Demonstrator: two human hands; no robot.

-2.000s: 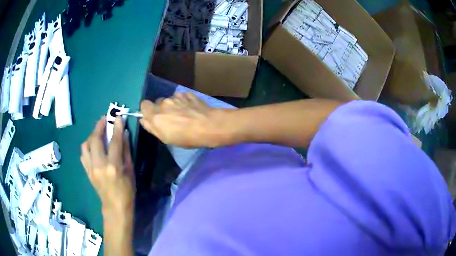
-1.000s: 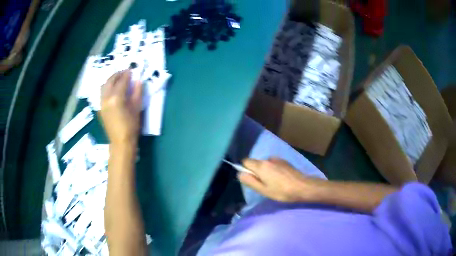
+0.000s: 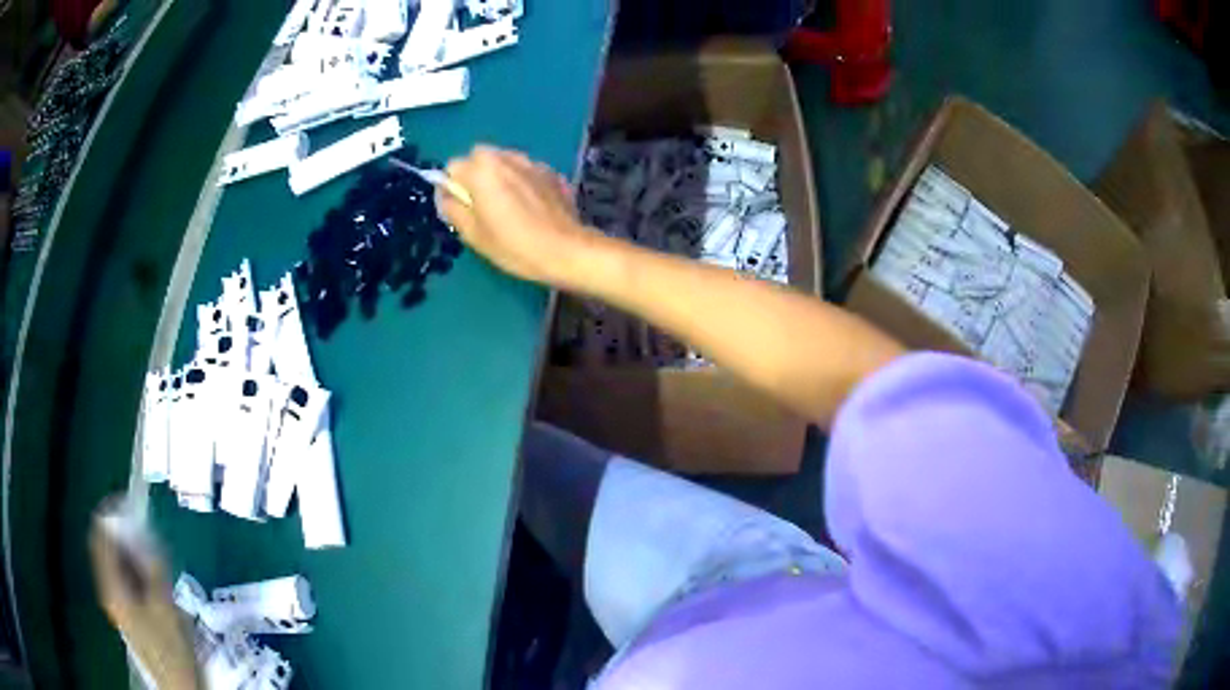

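Note:
My right hand (image 3: pixel 506 209) is shut on a thin light-tipped tool with a pale yellow handle (image 3: pixel 451 186). Its tip is over the far edge of the heap of small black parts (image 3: pixel 385 243), close to a white housing (image 3: pixel 347 154). My left hand (image 3: pixel 132 573) is blurred at the lower left, above the bench's raised edge, beside the near pile of white housings (image 3: pixel 265 605). Something pale shows at its fingers, but I cannot tell whether it is held. White housings with black parts fitted (image 3: pixel 250 391) lie in a fanned stack between my left hand and the black heap.
More white housings (image 3: pixel 354 61) lie at the far end of the green bench (image 3: pixel 412 445). On the floor to the right stand a cardboard box of dark and white parts (image 3: pixel 675 404) and a box of white parts (image 3: pixel 991 276). A red object (image 3: pixel 861 51) stands beyond them.
My right hand with the tool has moved from beside the bench edge to the black heap. My left hand has left the fanned stack and moved to the lower left. The view has shifted too.

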